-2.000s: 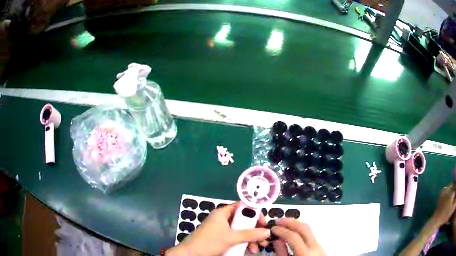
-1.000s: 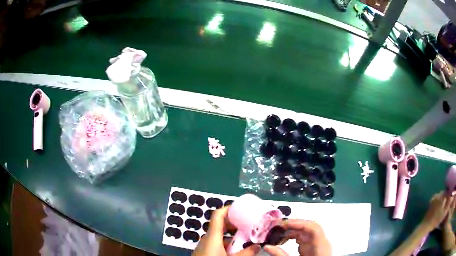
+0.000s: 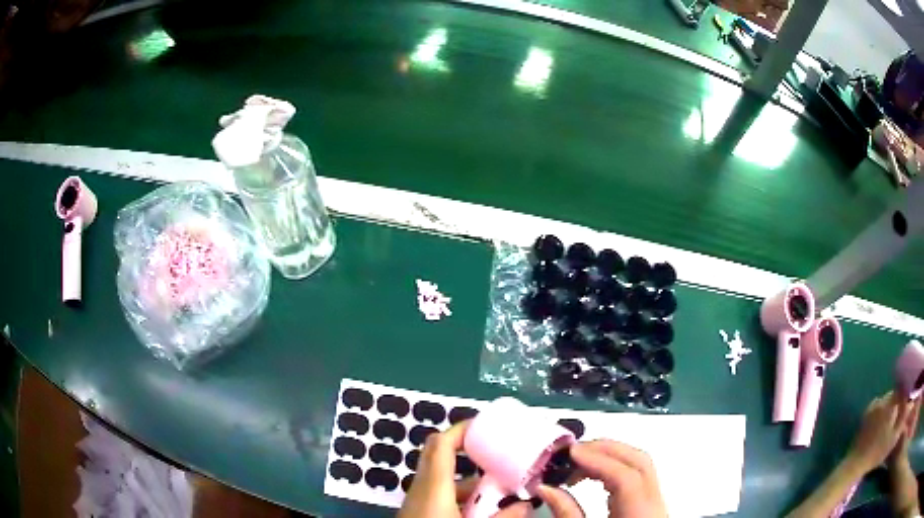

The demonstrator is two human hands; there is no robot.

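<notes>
A pink handheld fan [image 3: 504, 442] is near the bottom middle, its barrel tilted with the open end facing right. My left hand [image 3: 434, 480] grips it from the left around the barrel and handle. My right hand [image 3: 620, 476] has its fingers at the open end, holding a black round part [image 3: 555, 463] against it; the fingertips partly hide the part. The white sheet [image 3: 699, 455] with black pads [image 3: 389, 430] in rows lies under my hands. Black round caps [image 3: 605, 322] lie in a grid on clear plastic [image 3: 507, 319] behind the fan.
A pink parts bag [image 3: 193, 273], a bottle with cloth [image 3: 284, 207] and a pink fan [image 3: 73, 238] stand or lie left. Small pink parts [image 3: 433, 300] and white parts [image 3: 734, 350] are loose. Two fans [image 3: 788, 349] lie right. Another person's hands [image 3: 879, 433] hold a fan. A conveyor [image 3: 588, 132] runs behind.
The held fan has turned from its grille facing up to its open end facing right. My right hand has moved up to that end with the black part. The view has shifted slightly.
</notes>
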